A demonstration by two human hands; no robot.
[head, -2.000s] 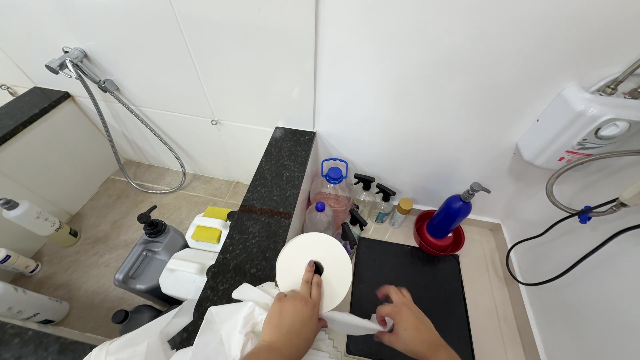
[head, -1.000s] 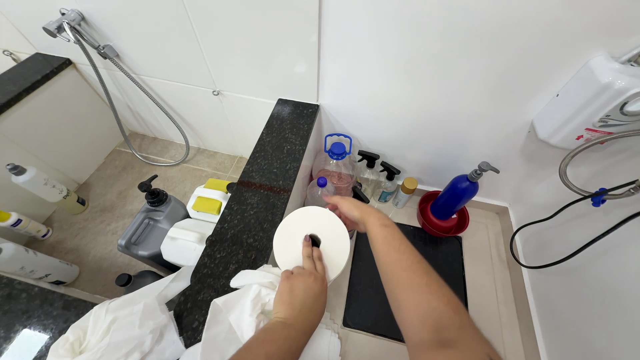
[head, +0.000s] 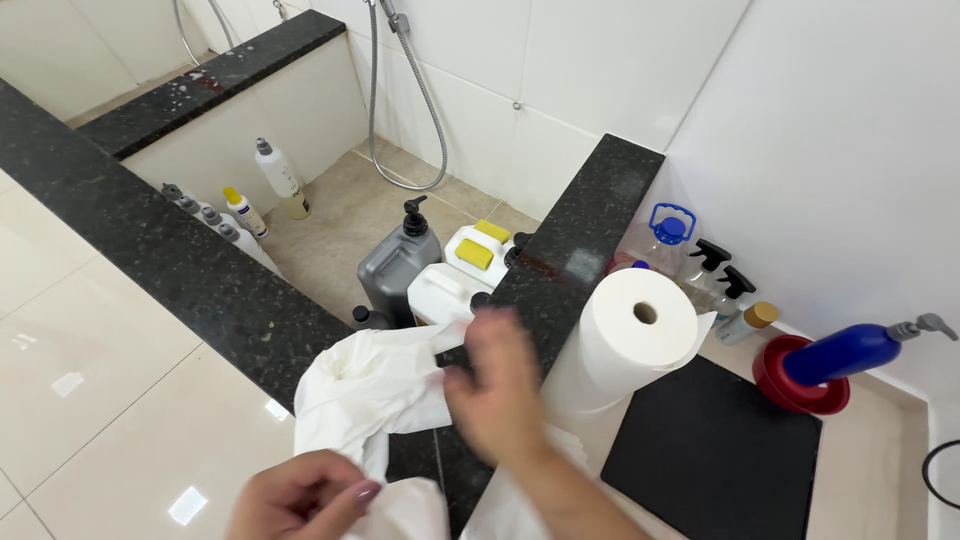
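A bunched white cloth or paper sheet (head: 375,375) lies over the corner of the black granite ledge. My left hand (head: 300,495) is low in the view, its fingers curled beside the lower part of the white material; whether it grips it is unclear. My right hand (head: 495,382), blurred, reaches over the ledge at the material's right edge, and its hold cannot be made out. Just right of that hand stands a tall white paper roll (head: 626,330), upright, touched by neither hand, with a loose flap at its right side.
A grey pump jug (head: 397,262), white jugs (head: 446,289) and yellow sponges (head: 475,254) stand behind the ledge (head: 592,202). Right of the roll are spray bottles (head: 705,277), a black mat (head: 712,450) and a blue pump bottle (head: 844,354) in a red bowl (head: 780,371).
Both hands have left the paper roll and moved left to the white material. One second ago the left hand rested on the roll's top and the right was behind it. The view has swung left.
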